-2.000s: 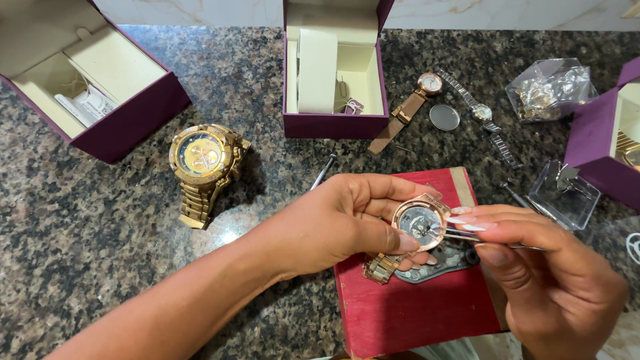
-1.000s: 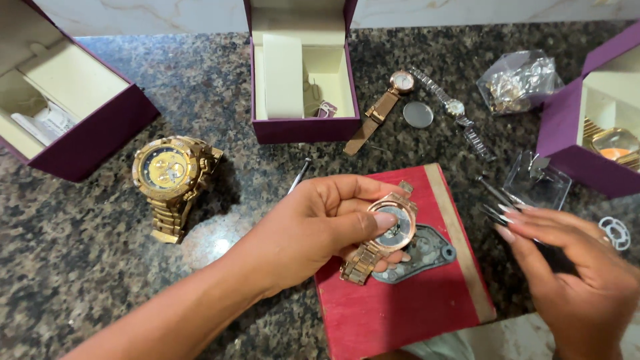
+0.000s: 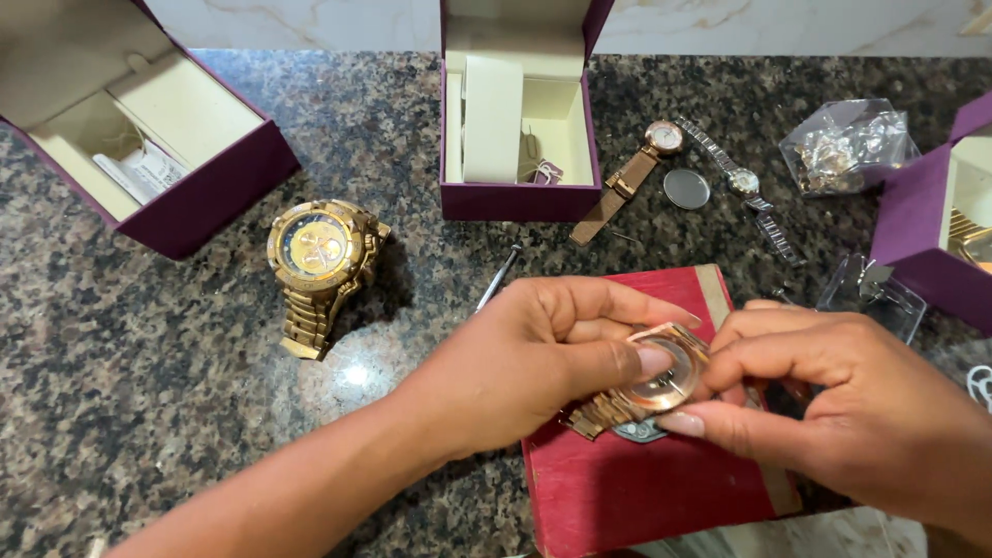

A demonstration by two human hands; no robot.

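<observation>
A rose-gold wristwatch (image 3: pixel 665 391) with a metal link bracelet is held tilted over a red book or box (image 3: pixel 620 496). My left hand (image 3: pixel 573 349) grips it, the thumb lying across its face. At the watch's right edge are the thumb and fingers of my right hand (image 3: pixel 806 387); whether they pinch its side or only touch it is hard to tell. Beneath the watch, a grey metal piece (image 3: pixel 642 431) on the red surface is mostly covered. A thin metal tool (image 3: pixel 498 277) lies on the counter behind my left hand.
A large gold watch (image 3: pixel 314 244) stands on the granite counter at left. Open purple boxes (image 3: pixel 519 203) are at left, centre and right. Toward the back right lie a mesh-strap watch (image 3: pixel 664 137), a silver watch (image 3: pixel 744 182), a round disc (image 3: pixel 687 189), a plastic bag (image 3: pixel 845 147) and a clear tray (image 3: pixel 872 294).
My right hand held tweezers at the watch, then was away at the right with them; now it is back at the watch, with no tweezers visible. The watch is tilted differently in my left hand.
</observation>
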